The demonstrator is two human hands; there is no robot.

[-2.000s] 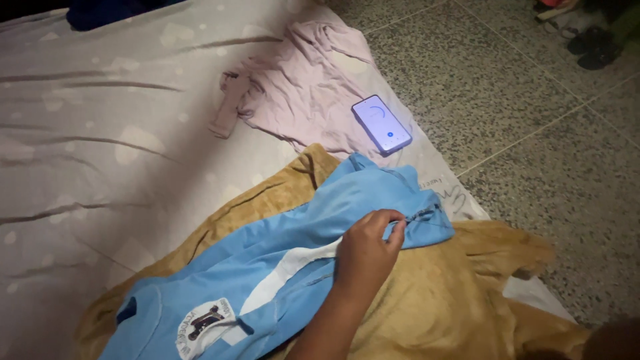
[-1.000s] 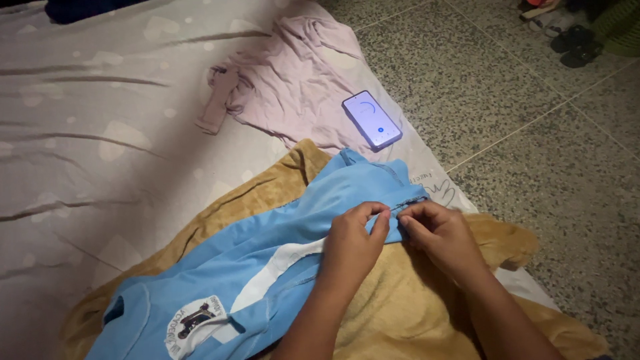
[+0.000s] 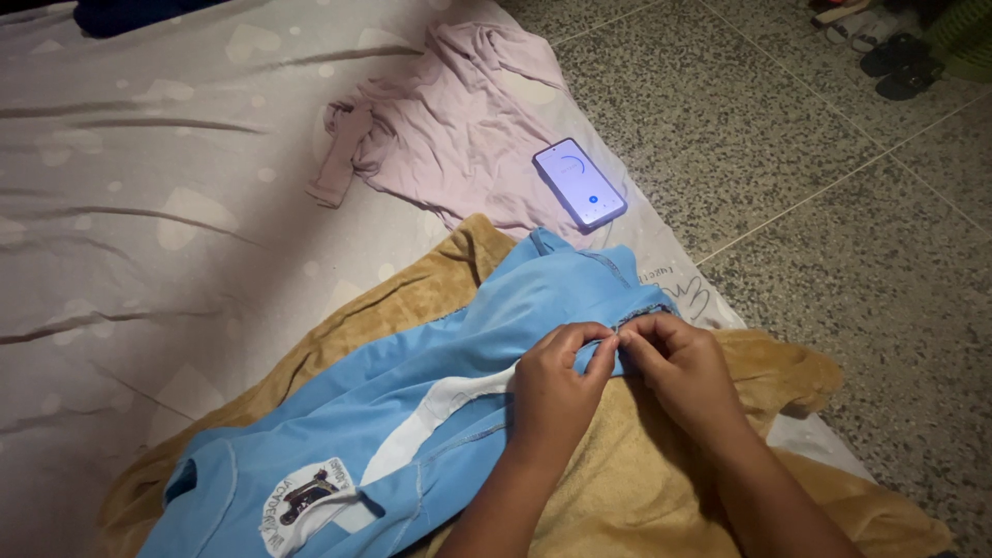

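Note:
A light-blue garment [image 3: 349, 380] with a white band and an embroidered patch [image 3: 308, 500] lies over a tan plush blanket [image 3: 620, 465]. My left hand [image 3: 559, 380] pinches the garment's dark-stitched edge between thumb and fingertips. Right beside it, my right hand [image 3: 682, 372] pinches the same edge, the fingertips of both hands nearly touching. Whether a needle or thread is between them cannot be told. Beyond the hands, a lit smartphone [image 3: 580, 184] rests partly on a crumpled pink garment [image 3: 457, 132].
Everything lies on a bed with a pale heart-patterned sheet [image 3: 178, 225]. Dark blue fabric [image 3: 139, 14] is at the far left. Right of the bed edge is a speckled tile floor [image 3: 775, 155], with dark sandals [image 3: 903, 66] near a green woven basket [image 3: 965, 39].
Two seconds ago only one hand showed, at the garment's edge. Since then the right hand has come in from the lower right and met the left at that edge.

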